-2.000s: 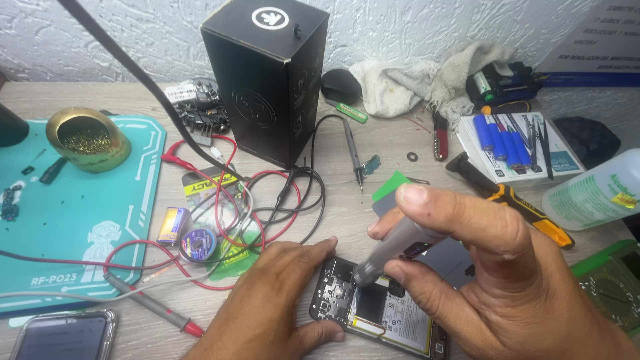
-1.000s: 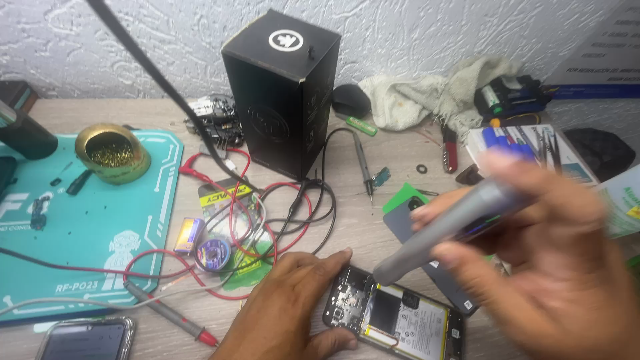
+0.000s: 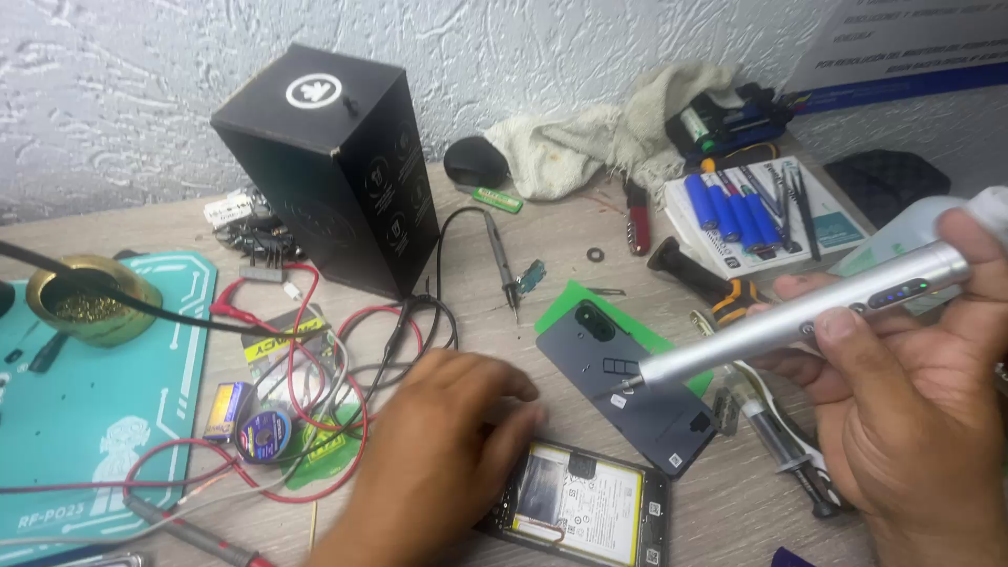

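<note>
A silver electric screwdriver [image 3: 803,315] with small lit indicators is held in my right hand [image 3: 890,378], raised at the right, its bit pointing left. Below it lies a grey phone back cover [image 3: 630,378], partly over a green sheet [image 3: 579,299]. My left hand [image 3: 457,441] rests at the upper left part of an opened smartphone [image 3: 591,504]; it is blurred, its fingers are bent, and it hides that end of the phone. Whether its fingers grip the phone cannot be told. The battery [image 3: 602,512] shows in the phone's frame.
Tangled test leads [image 3: 366,394] and a solder spool [image 3: 264,435] lie left of my left hand. A tall black box [image 3: 339,173] stands behind. At the far left is a teal mat [image 3: 71,409] with a gold bowl [image 3: 94,299]. A syringe [image 3: 776,433] lies beside my right hand.
The screwdriver has moved up and right, away from the opened phone, and now lies nearly level in my right hand. My left hand now covers the phone's left end, which showed earlier.
</note>
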